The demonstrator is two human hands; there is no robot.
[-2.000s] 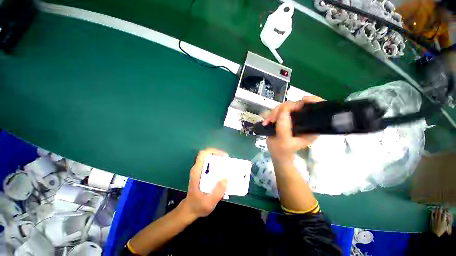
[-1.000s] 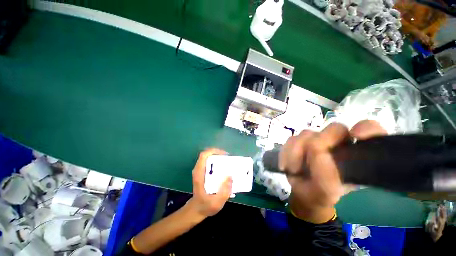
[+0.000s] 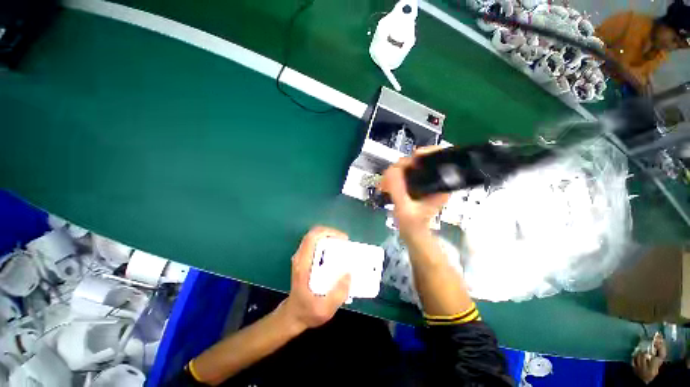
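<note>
My left hand (image 3: 312, 287) holds a white unit (image 3: 359, 266) with its plain cover side up, over the bench's near edge. A small dark slot shows near the unit's left side. My right hand (image 3: 412, 198) is closed around a black electric screwdriver (image 3: 473, 168), slightly blurred. The screwdriver's tip is at the front pickup of the grey screw feeder (image 3: 408, 106); the exact contact is hidden by blur. The feeder has a dark opening and a red switch.
A large clear bag of white parts (image 3: 552, 234) lies right, a small clear bag (image 3: 401, 261) nearer. A white camera body (image 3: 393, 38) is on the green strip behind. Blue bin (image 3: 181, 317) with white housings is lower left, cardboard box (image 3: 643, 287) right. A person in orange (image 3: 628, 38) is upper right.
My right hand with the screwdriver went from the feeder to near the unit's right side, then back to the feeder. The camera body moved left along the strip. My left hand still holds the unit.
</note>
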